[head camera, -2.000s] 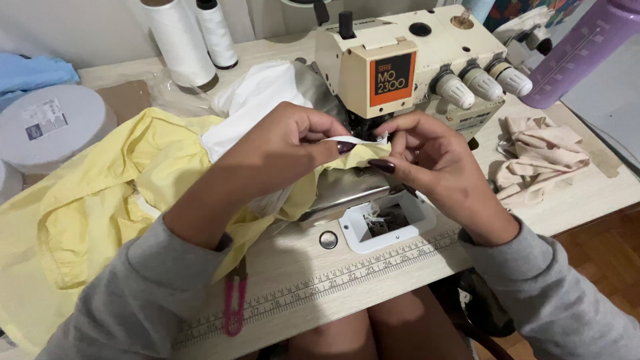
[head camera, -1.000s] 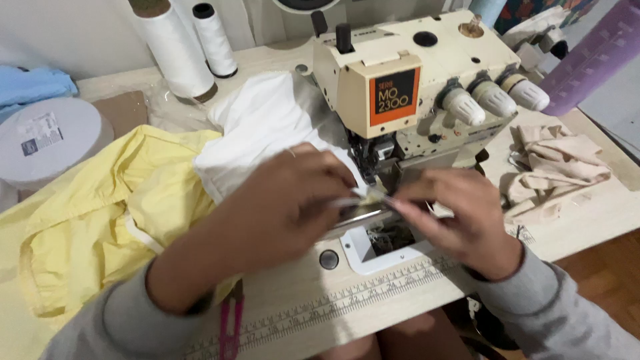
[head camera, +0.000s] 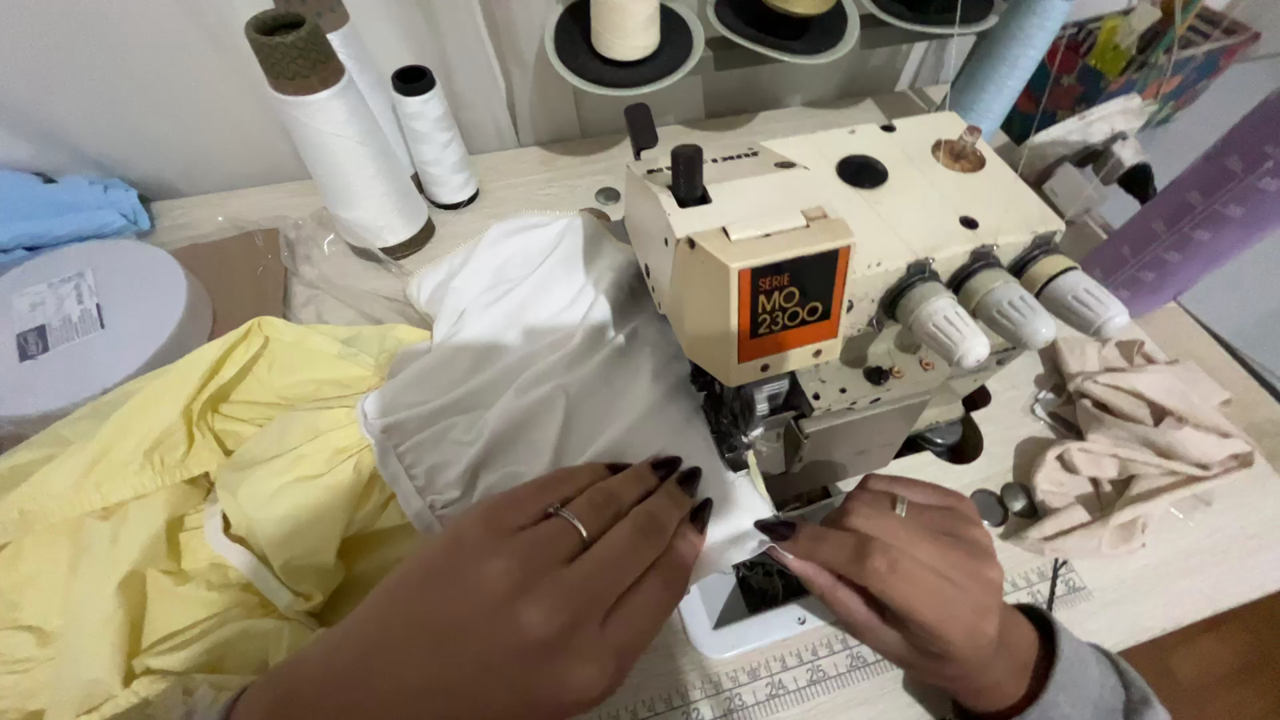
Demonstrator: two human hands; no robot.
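Note:
A cream Juki overlock sewing machine (head camera: 800, 230) stands at the centre right. White fabric (head camera: 540, 370) lies left of its needle area and runs down in front of the presser foot. My left hand (head camera: 560, 580) rests flat on the white fabric, fingers together and pointing at the machine. My right hand (head camera: 890, 580) pinches the fabric's near edge between thumb and forefinger, just in front of the machine. A narrow pale yellow strip (head camera: 758, 478) shows at the needle area. Yellow fabric (head camera: 200, 520) with gathered seams lies bunched at the left, against the white fabric.
White thread cones (head camera: 345, 150) stand behind the white fabric. A round box or lid (head camera: 90, 320) and blue cloth (head camera: 70, 215) are at far left. Beige cloth (head camera: 1130, 440) lies on the right, near a purple bottle (head camera: 1200, 210). A ruler tape (head camera: 800, 670) runs along the table's front.
Both hands were raised, holding the fabric's edge between them in front of the machine; now the left lies flat on the white fabric, which spreads beside the needle area. The view has moved closer.

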